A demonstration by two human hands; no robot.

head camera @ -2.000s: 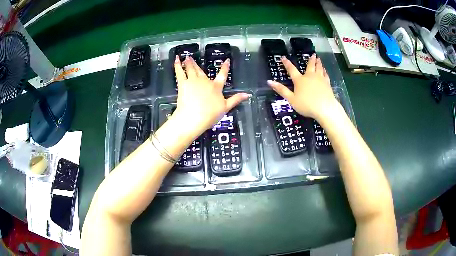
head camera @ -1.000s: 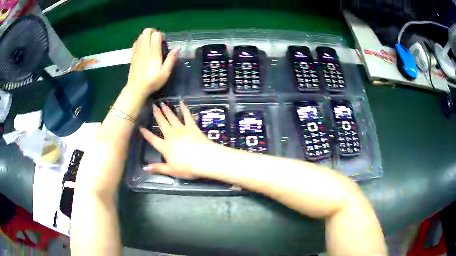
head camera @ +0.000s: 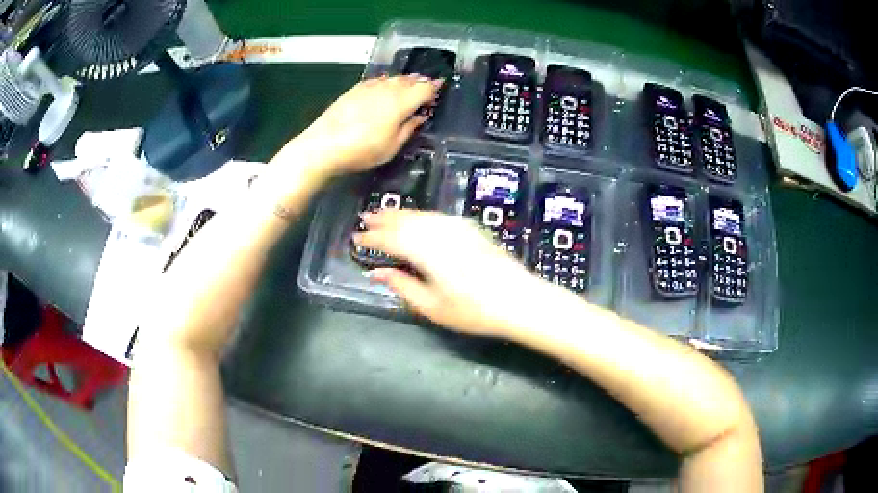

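Note:
The clear blister tray (head camera: 332, 279) lies on the bench and holds two rows of black keypad phones. My left hand (head camera: 380, 120) is on the phone (head camera: 433, 64) at the tray's upper left, its fingers over the phone, which is partly hidden. My right hand (head camera: 438, 265) has its fingertips and thumb around the lower part of the face-up phone (head camera: 392, 201) at the lower left. The other phones lie face up with keys showing. The lower-row phones, such as the one near the middle (head camera: 563, 239), have lit screens; the lower-left phone's screen looks dark.
A desk fan with a blue-black base (head camera: 197, 120) stands at the left. Near it are a clear bag with a yellowish item (head camera: 151, 210), white paper (head camera: 111, 308) and a partly hidden dark slab. A blue mouse (head camera: 841, 156) lies on a pale board (head camera: 794, 130) at the right.
The view has shifted, so the tray sits further right. The two leftmost phones were keys-down two seconds ago; the lower one now shows keys. My right hand has moved from spread open to around it.

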